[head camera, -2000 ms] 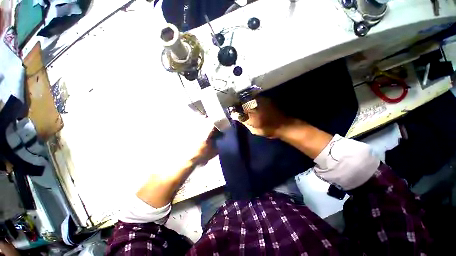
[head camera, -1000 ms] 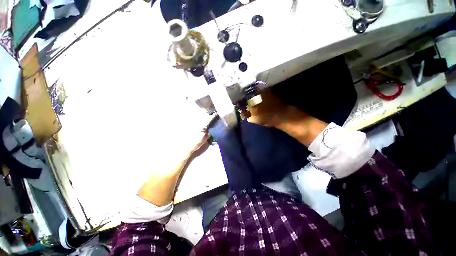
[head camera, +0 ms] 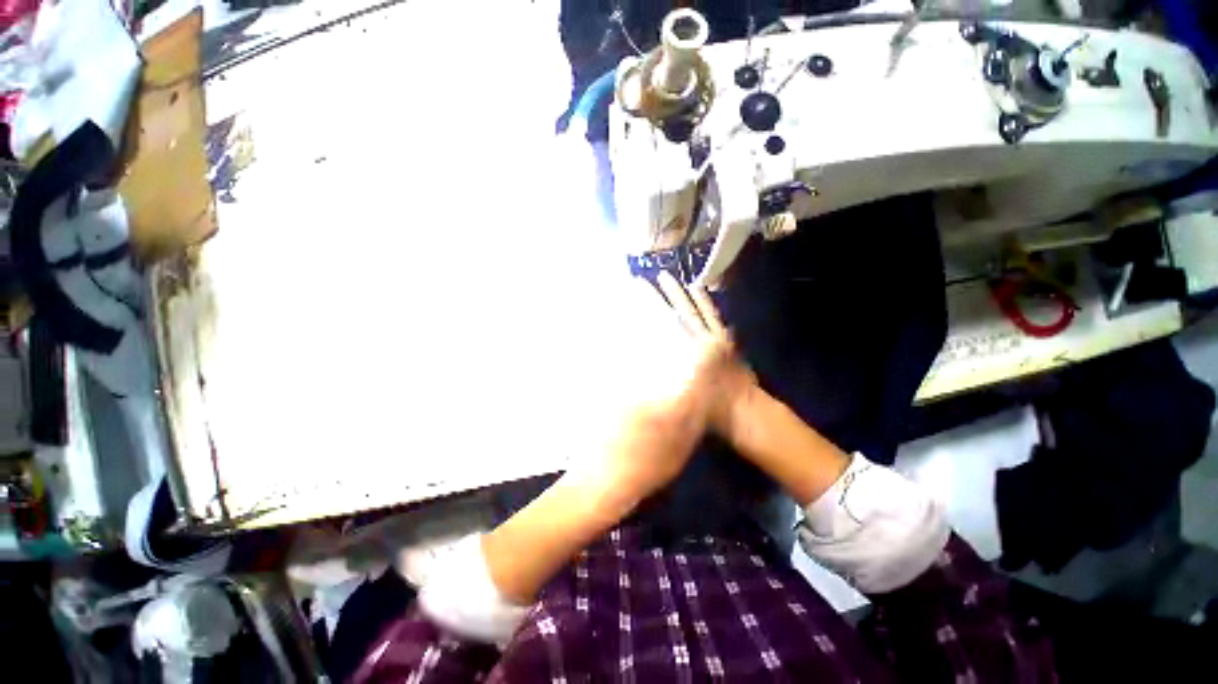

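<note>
A dark navy fabric panel (head camera: 855, 314) lies under the arm of the white sewing machine (head camera: 882, 120) and hangs down to the lap. My left hand (head camera: 655, 421) is overexposed and blurred, reaching over the fabric with its fingers pointing up towards the presser foot area (head camera: 675, 261). My right hand (head camera: 728, 381) lies beside and partly behind the left one, on the navy fabric. The hands overlap, so the right fingers are mostly hidden. Whether either hand grips the fabric cannot be told.
Scissors with a red loop (head camera: 1033, 307) lie right under the machine arm. Brown cardboard (head camera: 171, 140) and a dark curved strip (head camera: 67, 301) are at the left table edge. A dark navy pile (head camera: 1102, 454) is at the lower right. Navy fabric (head camera: 588, 47) also lies behind the machine head.
The view has shifted, so the machine appears further right. My left hand has moved from the fabric's left side across to beside my right hand. My right hand has drawn back from the presser foot.
</note>
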